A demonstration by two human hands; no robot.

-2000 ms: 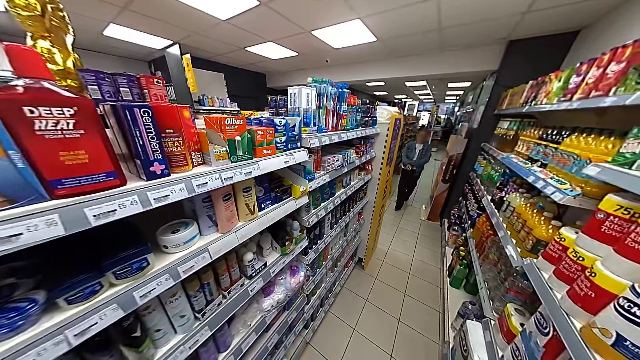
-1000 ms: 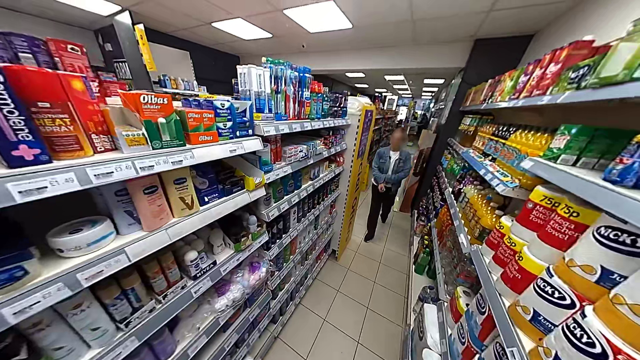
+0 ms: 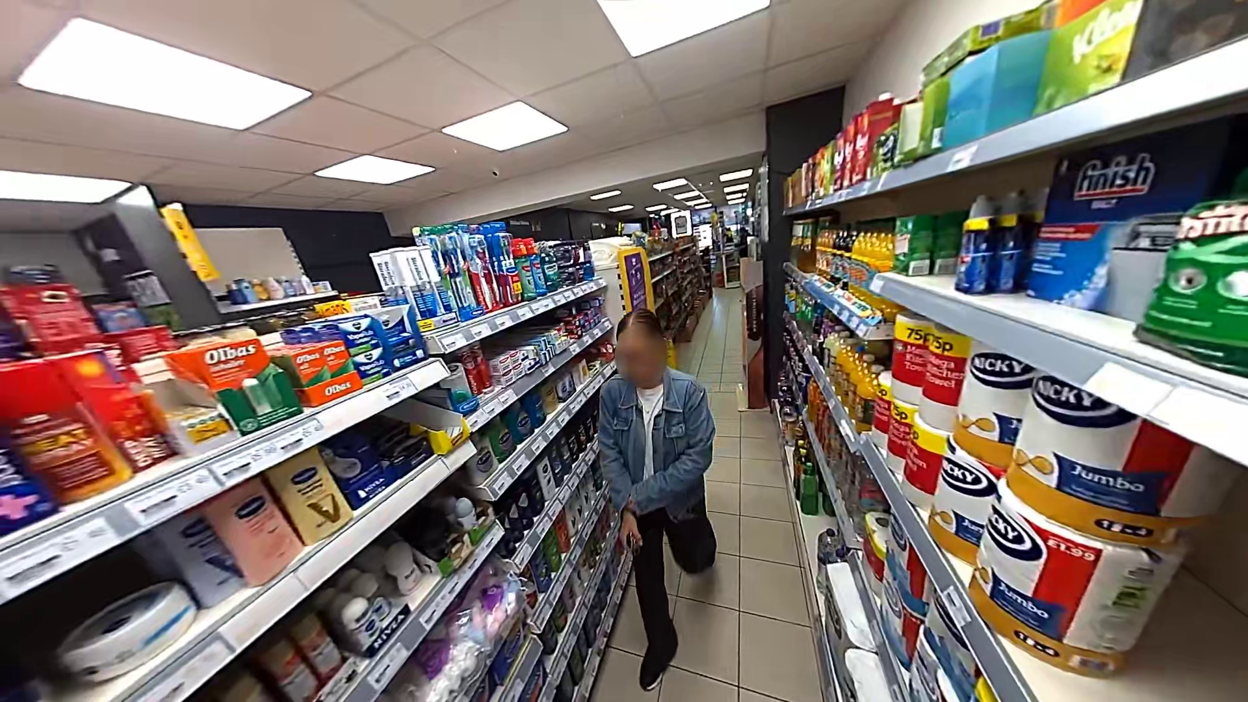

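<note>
Neither my left hand nor my right hand shows in the head view. On the left shelves stand Olbas boxes (image 3: 234, 375), an orange heat spray box (image 3: 73, 429), toothbrush packs (image 3: 473, 268), Vaseline cartons (image 3: 255, 526) and a round white tub (image 3: 129, 629). Along the right shelves are Nicky Jumbo paper rolls (image 3: 1072, 575), red-labelled kitchen towel packs (image 3: 916, 370), a Finish salt pack (image 3: 1102, 224) and a green bag (image 3: 1204, 292) cut off by the frame's edge.
A person in a denim jacket (image 3: 658, 439) is in the tiled aisle (image 3: 731, 575) ahead, beside the left shelving, one knee bent low. Shelf edges (image 3: 390, 390) line both sides. Behind the person, a yellow and purple panel (image 3: 636, 281) stands at the left shelving's end.
The person in denim, upright farther down the aisle before, is now closer and lower, with a knee bent. The view has moved toward the right shelves.
</note>
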